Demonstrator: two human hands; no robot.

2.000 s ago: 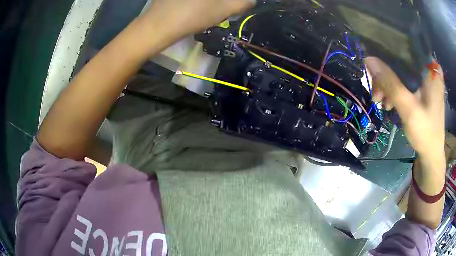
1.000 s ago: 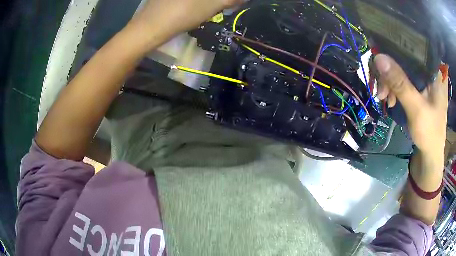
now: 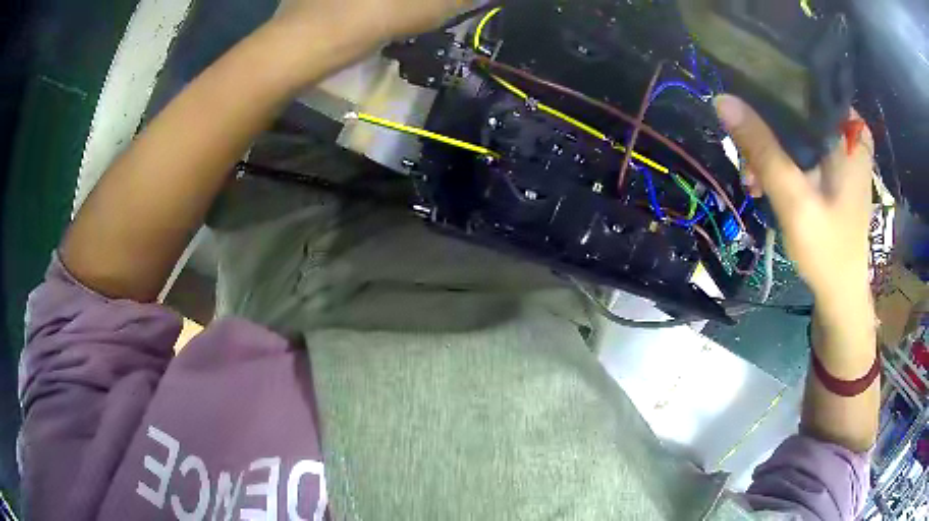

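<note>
A glossy black socket housing (image 3: 570, 219) lies tilted above my apron. A yellow wire (image 3: 426, 134) sticks out at its left; another yellow wire (image 3: 576, 126), a brown wire (image 3: 611, 110) and blue wires (image 3: 667, 90) run across it. Green wires and small blue parts (image 3: 731, 226) cluster at its right end. My left hand (image 3: 413, 12) is over the upper left, cut off by the top edge; its fingers are hidden. My right hand (image 3: 815, 198) is around a blurred dark soldering gun (image 3: 815, 97) with an orange trigger. Its tip cannot be made out.
A white sheet (image 3: 677, 377) with yellowish tape lies below right of the housing. My grey-green apron (image 3: 458, 407) fills the lower middle. A grey cord (image 3: 642, 322) runs under the housing. A pale edge rail (image 3: 127, 112) stands at left, and blurred goods (image 3: 907, 356) at far right.
My right hand and the soldering gun have moved left, after a small shift the other way. The housing shows slightly higher and further left. My left hand is further out at the top.
</note>
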